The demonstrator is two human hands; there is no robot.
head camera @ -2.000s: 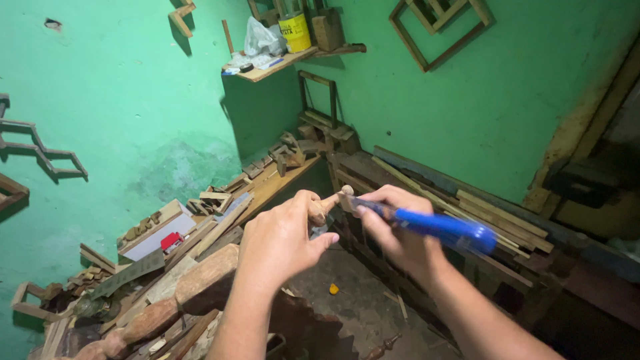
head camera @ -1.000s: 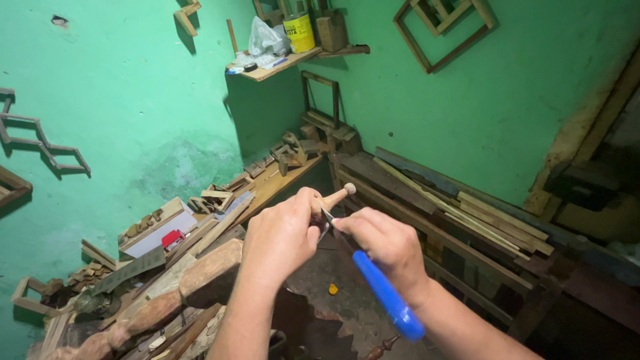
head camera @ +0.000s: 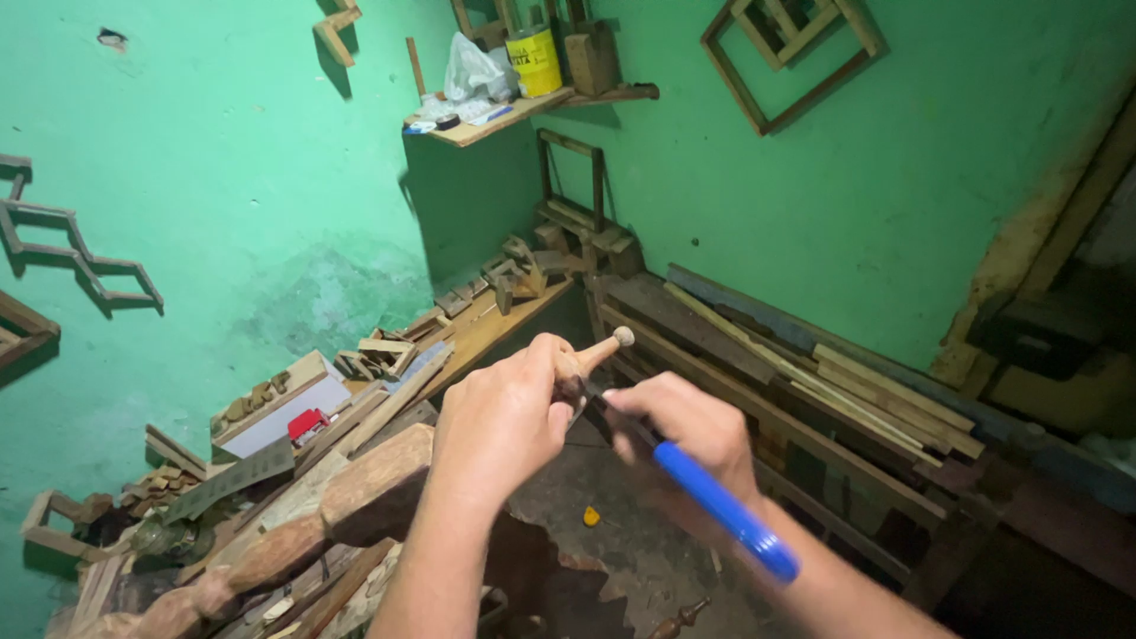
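Note:
My left hand (head camera: 510, 426) is closed around a small turned wooden piece (head camera: 603, 349) with a round knob at its tip, which points up and to the right. My right hand (head camera: 692, 435) grips a tool with a blue handle (head camera: 728, 510), probably a file or knife. Its dark metal part (head camera: 593, 389) meets the wood beside my left fingers; the exact contact is partly hidden. The handle's end sticks out below my right hand, toward the lower right.
A large carved wooden post (head camera: 377, 479) lies at lower left, beside a bench (head camera: 484, 342) with wood offcuts. Long wooden strips (head camera: 896, 404) rest on a rack at right. A corner shelf (head camera: 497, 124) holds a yellow can (head camera: 534, 62). A small yellow object (head camera: 591, 516) is on the floor.
The blue handle has swung from pointing right to pointing down and right, with my right hand turning. The metal part has moved from near the knob down toward my left fingers.

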